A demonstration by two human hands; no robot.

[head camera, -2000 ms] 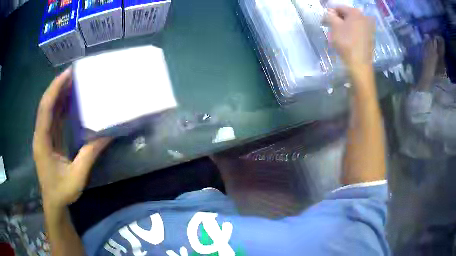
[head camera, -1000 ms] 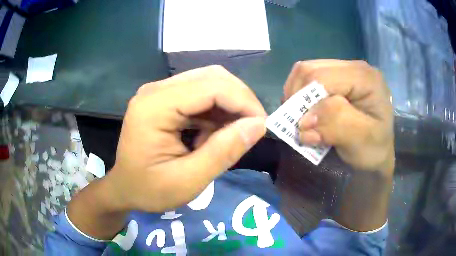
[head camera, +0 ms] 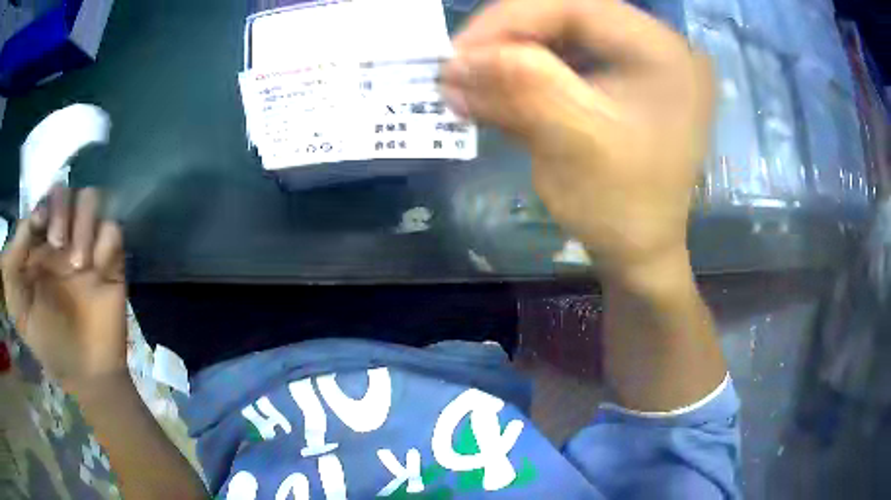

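A printed white label (head camera: 361,112) with rows of small text lies against the near part of a white-faced carton (head camera: 342,34) on the bench. My right hand (head camera: 596,127) pinches the label's right edge between thumb and fingertips. My left hand (head camera: 73,283) is at the far left with fingers curled, touching or just below a blurred, curved white piece (head camera: 63,142). That piece looks like backing paper; the blur hides how the fingers meet it. The carton's near side shows dark below the label.
Clear plastic trays (head camera: 782,117) are stacked at the right. A blue-and-white carton (head camera: 54,39) is at the upper left. Small paper scraps (head camera: 415,219) lie near the edge of the dark green bench (head camera: 186,215). More white scraps cover the floor at lower left.
My hands have moved apart. The right hand has brought the label up to the carton; the left hand has moved to the far left. A curved white piece now shows there.
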